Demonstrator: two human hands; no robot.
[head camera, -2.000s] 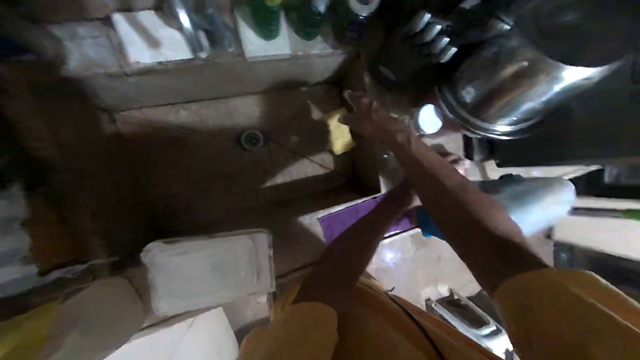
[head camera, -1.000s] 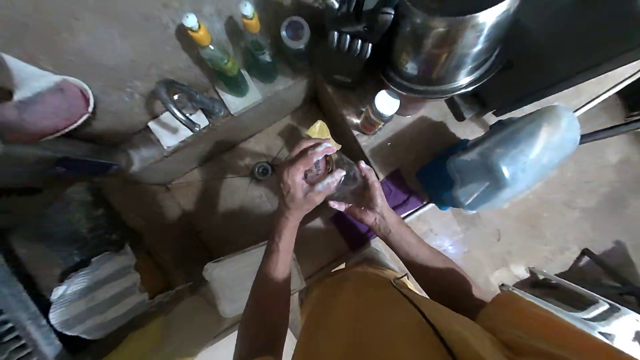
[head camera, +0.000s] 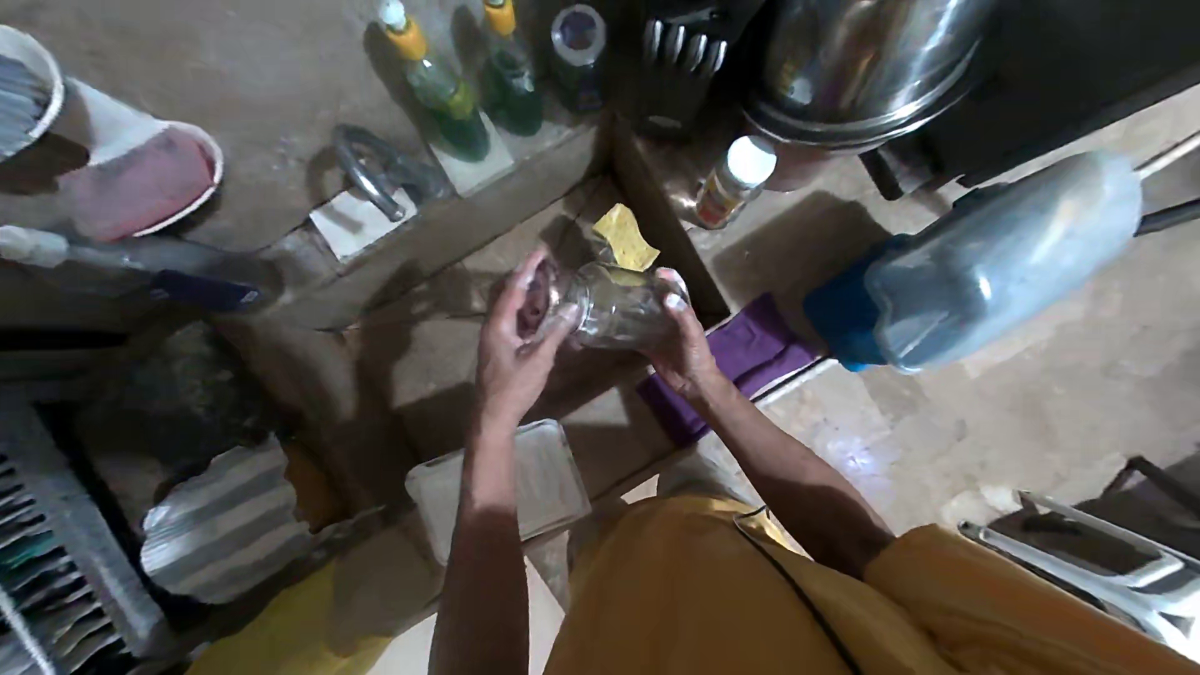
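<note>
Over the sink basin (head camera: 441, 366) I hold a clear glass jar (head camera: 623, 305) on its side. My right hand (head camera: 684, 337) grips the end of the jar on the right. My left hand (head camera: 520, 347) is at the jar's mouth on the left, its fingers curved around a round, dark reddish thing that may be a lid; whether it touches the jar is hard to tell. A yellow sponge or cloth (head camera: 626, 238) lies just beyond the jar, by the basin's far right corner. Below my left wrist is a whitish rectangular plastic container or lid (head camera: 548, 478).
A metal faucet (head camera: 370, 173) and green bottles (head camera: 450, 112) stand behind the basin. To the right are a white-capped bottle (head camera: 731, 183), a large steel pot (head camera: 862, 66), a purple cloth (head camera: 750, 352) and a plastic-covered blue object (head camera: 1003, 267). A corrugated metal piece (head camera: 220, 525) lies lower left.
Two seconds ago both my arms reached to the upper right near the yellow piece; now my hands are over the basin with the jar. The view has shifted.
</note>
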